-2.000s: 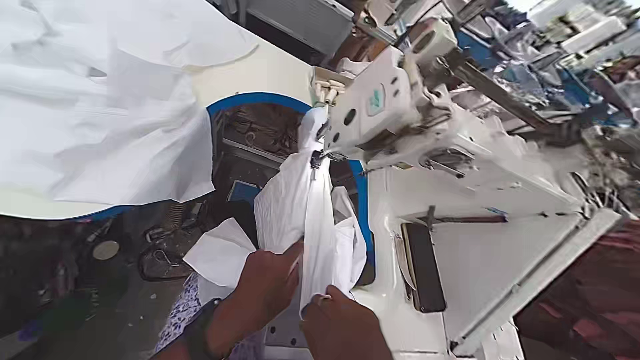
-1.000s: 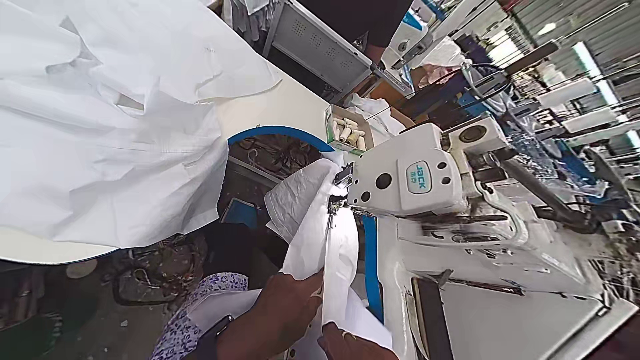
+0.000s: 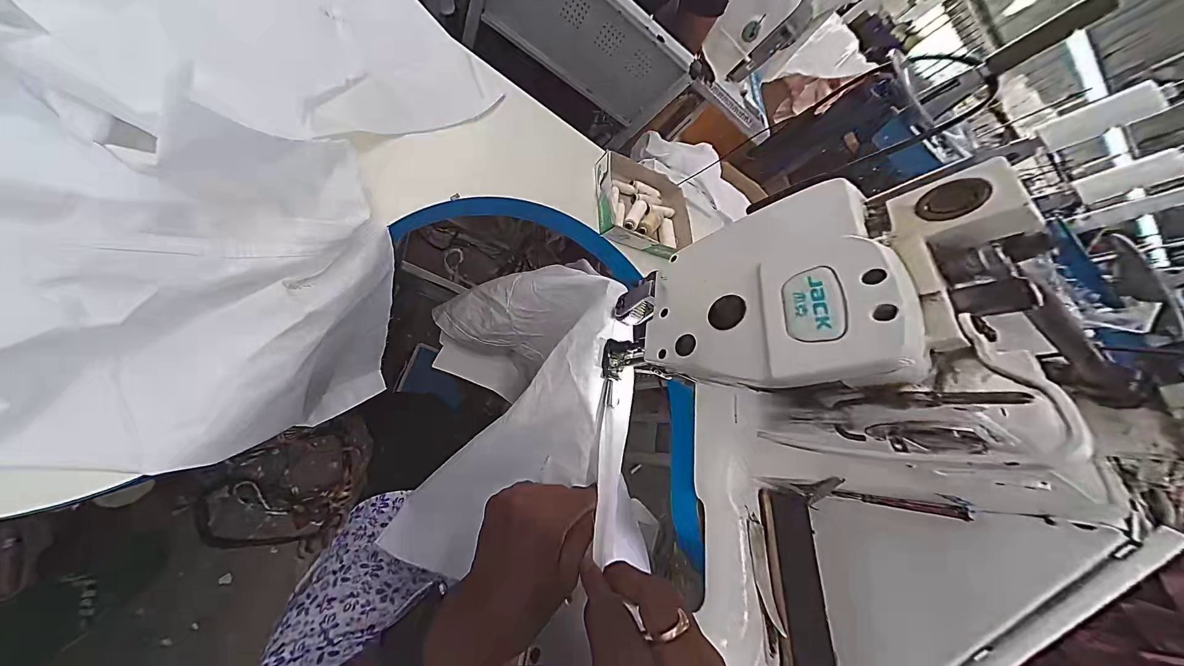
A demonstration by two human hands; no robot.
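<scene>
White fabric (image 3: 527,407) runs from under the needle area of a Jack industrial sewing machine (image 3: 786,296) down to my two hands. My left hand (image 3: 532,546) pinches the folded edge of this fabric below the machine's presser foot (image 3: 618,356). Close beside it, my right hand (image 3: 638,610), with a ring on one finger, grips the lower end of the same folded strip. The fingertips of both hands nearly meet. Part of the fabric hangs behind and to the left, over the opening in the table; its lower end is hidden by my hands.
A pale table (image 3: 481,139) with a blue-edged cutout (image 3: 518,208) curves around the work. Large white fabric pieces (image 3: 185,259) cover its left side. A small box of thread spools (image 3: 638,208) stands behind the machine head. A grey metal cabinet (image 3: 592,55) is farther back.
The fabric beneath the machine has changed shape, spreading wider to the left of the folded strip than one second ago. Both hands still hold it. The view has shifted.
</scene>
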